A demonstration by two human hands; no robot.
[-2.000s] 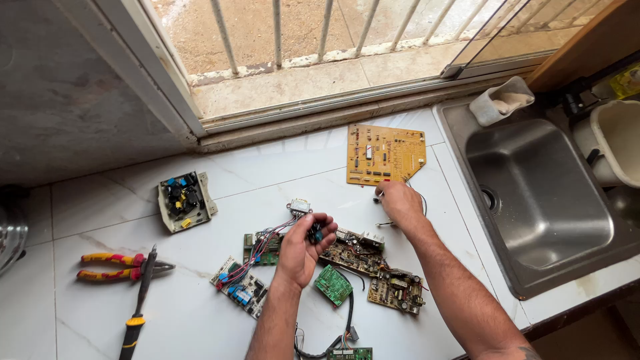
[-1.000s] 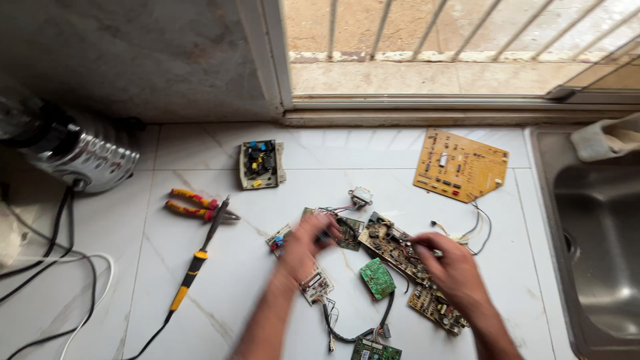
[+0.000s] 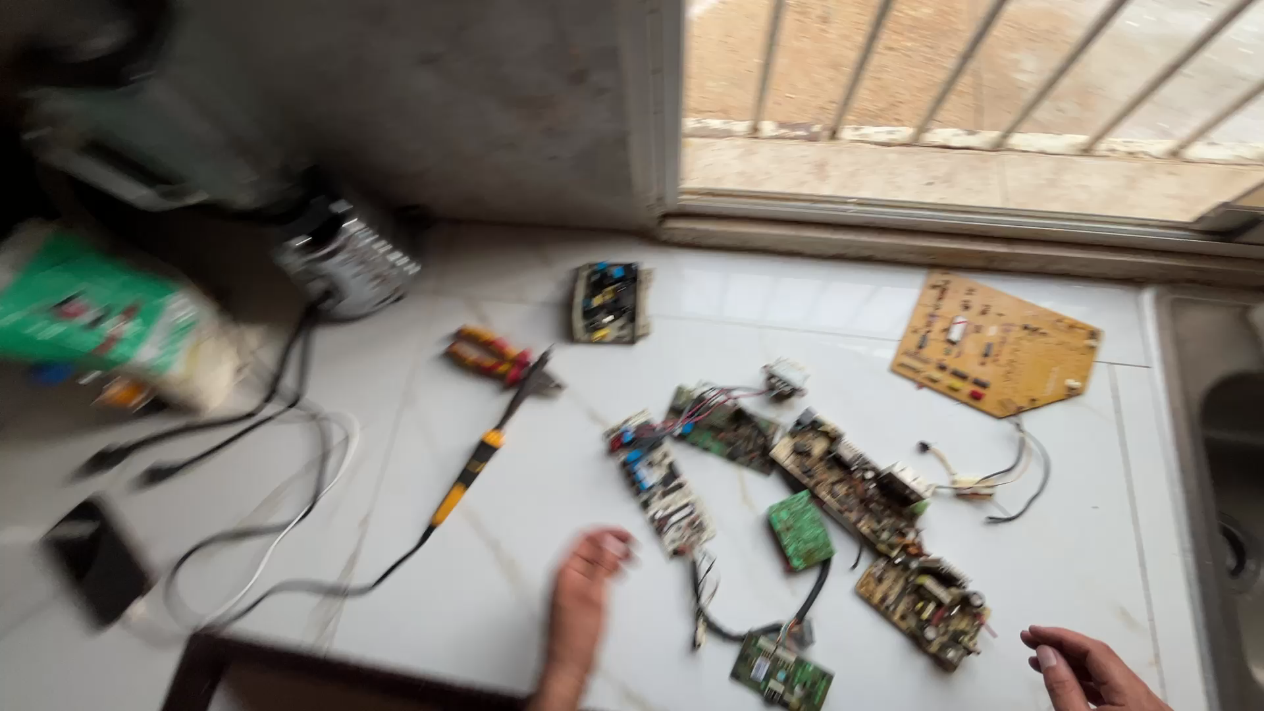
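Observation:
My left hand (image 3: 585, 588) hovers low over the white counter, fingers loosely curled, left of the long circuit board with blue parts (image 3: 660, 484); it is blurred, and no object shows in it. At the lower right, my right hand (image 3: 1086, 667) has its fingers apart and nothing visible in them. Nearest to it lies a brown circuit board (image 3: 925, 612). Between the hands are a small green board (image 3: 801, 531), another green board (image 3: 782, 673) with a black cable, and a long brown board (image 3: 849, 484). A dark green board (image 3: 726, 427) lies behind.
A soldering iron (image 3: 469, 476) touches red-yellow pliers (image 3: 502, 360). A cased circuit board (image 3: 607, 303) lies behind. A yellow-brown board (image 3: 995, 346) with loose wires is near the sink (image 3: 1185, 444). Cables, a black phone-like object (image 3: 97, 563), a blender base (image 3: 346, 259) and a green bag (image 3: 89, 301) occupy the left.
Both hands have moved away from the boards, toward the near side of the counter. A dark item was in my left hand two seconds ago. The view has swung left.

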